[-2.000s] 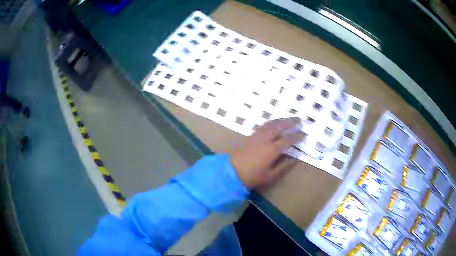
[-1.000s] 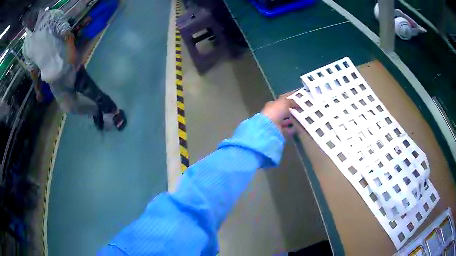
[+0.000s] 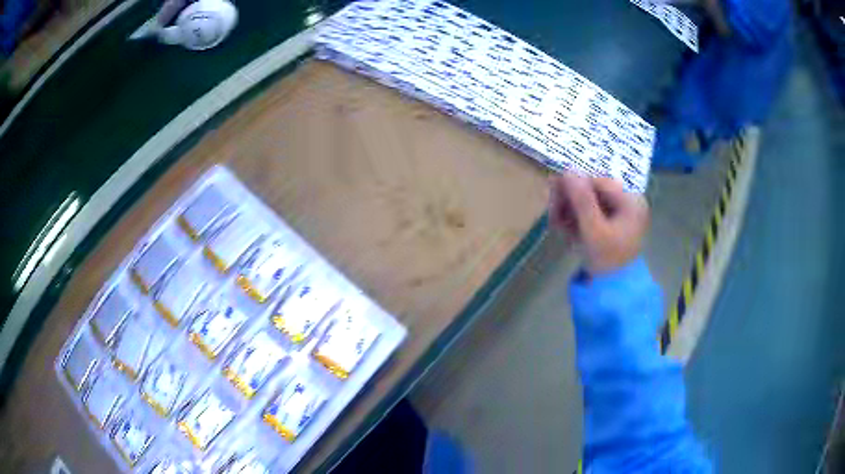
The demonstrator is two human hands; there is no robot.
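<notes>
A long white stack of adhesive sheets (image 3: 491,79) with dense print lies across the far right of the brown board. My right hand (image 3: 598,213), bare with a blue sleeve, is at the stack's near right corner, fingers bent and touching its edge. Blur hides whether a sheet is between the fingers. A whitish blister tray (image 3: 371,370) lies tilted at lower left with pouch cells in its pockets. Several cells nearer the bench edge carry white pads with blue print (image 3: 347,338); cells toward the upper left look plain. My left hand is out of view.
The brown board (image 3: 417,204) runs along the curved green bench edge. A dark green surface with a pale rail lies beyond it, with a white round object (image 3: 206,23) at upper left. A person in blue (image 3: 732,74) is at upper right, near a printed sheet (image 3: 672,20). Yellow-black tape (image 3: 695,278) marks the floor.
The view has swung from the holed sheets at the left to the tray and stack at the right. My left hand and the holed sheets have left view; my right hand has appeared.
</notes>
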